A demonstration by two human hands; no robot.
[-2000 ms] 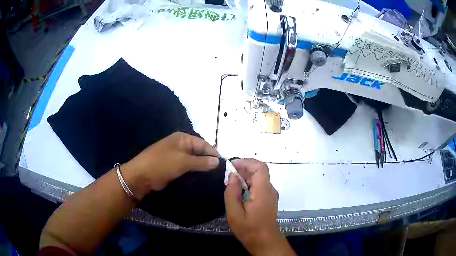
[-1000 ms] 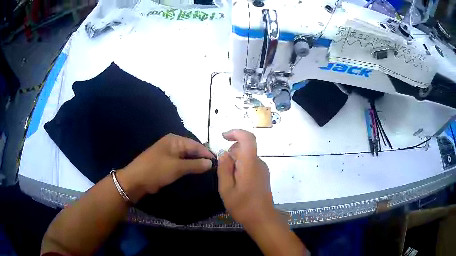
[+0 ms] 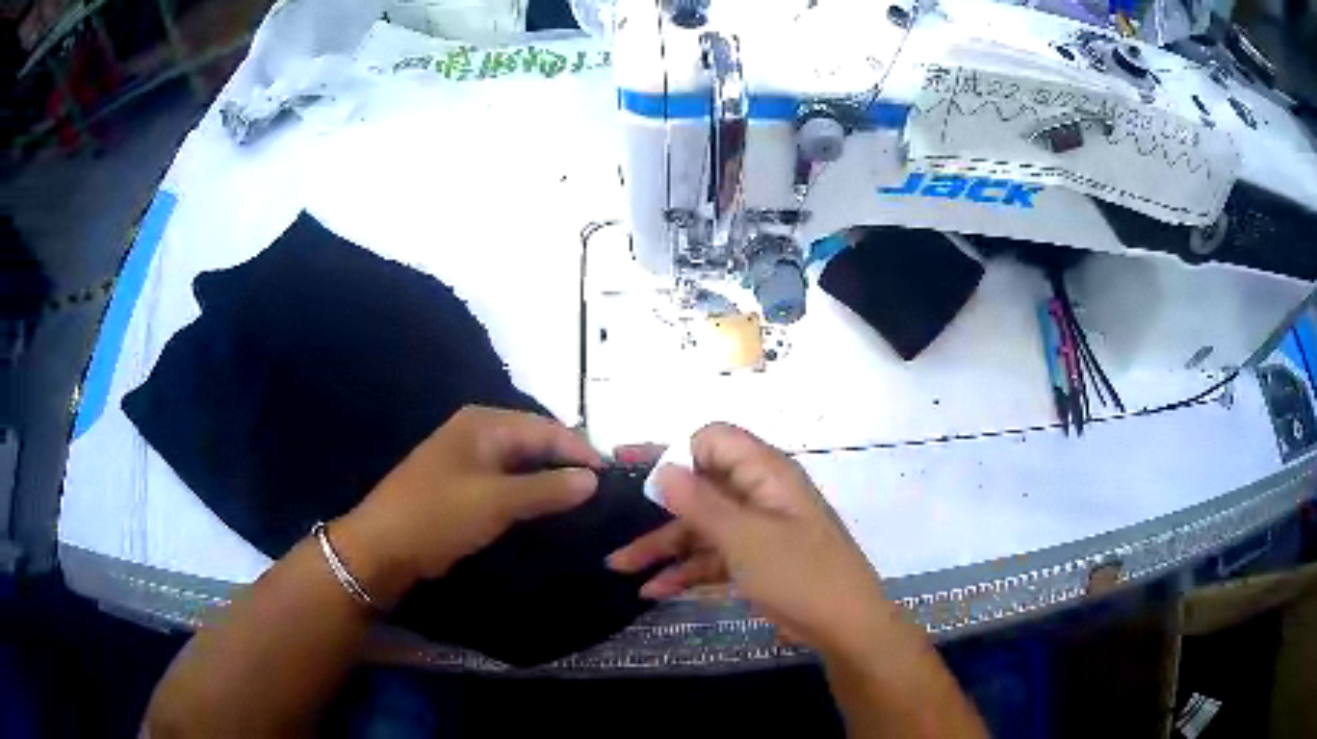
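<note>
A large black garment panel lies on the table left of and below the needle, its right end between my hands. My left hand pinches the panel's edge between thumb and fingers. My right hand holds a small white piece, perhaps a label, between thumb and index finger at the cloth's edge, the other fingers spread. A small reddish spot shows between the fingertips; I cannot tell what it is. The lockstitch machine stands behind, its presser foot above the needle plate, with no cloth under it.
A small black cloth piece lies under the machine arm, with thin pens or snips to its right. A size note is on the arm. A plastic bag lies at the back left. A cardboard box is below right.
The view has shifted, so the machine appears further left. My right hand has turned and its lower fingers have spread. The white piece shows again between thumb and finger. My left hand still pinches the cloth.
</note>
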